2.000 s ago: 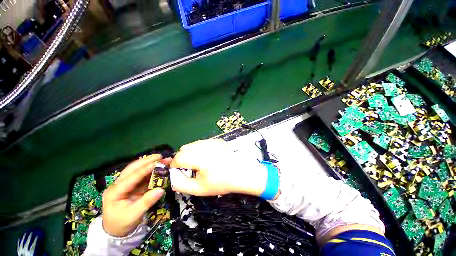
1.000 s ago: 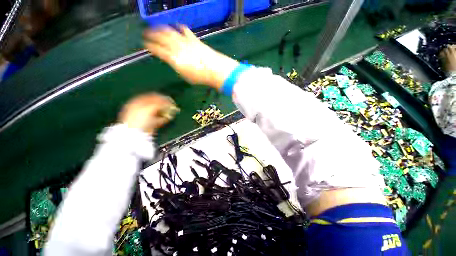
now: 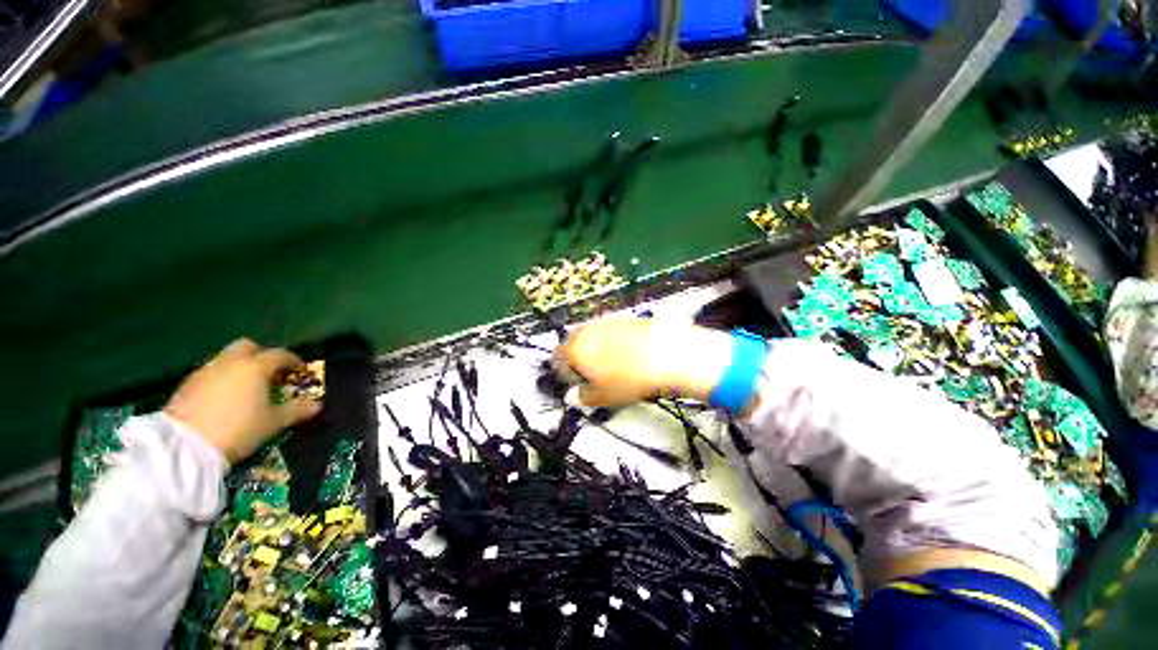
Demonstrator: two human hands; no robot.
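My left hand [image 3: 248,396], bare, holds a small circuit board [image 3: 302,381], yellow component side showing, between thumb and fingers above the left black tray [image 3: 343,368]. My right hand [image 3: 622,361], bare with a blue wristband [image 3: 740,371], has its fingers curled down over dark cable leads at the back of the white sheet [image 3: 724,489]. Its fingertips are partly hidden, but a dark lead shows at them. A heap of black cable leads [image 3: 546,533] with small white ends lies between my arms.
Several boards with black leads [image 3: 568,279] lie on the green conveyor belt [image 3: 318,241]. Blue bins [image 3: 546,38] stand beyond its metal rail. A large board pile [image 3: 940,330] fills the right tray. A slanted metal post [image 3: 927,108] rises at right. Another person's sleeve [image 3: 1134,337] shows at the right edge.
My right hand has come back from over the belt to the leads. My left hand has moved left and down to above the left tray, with a board now clearly visible in it.
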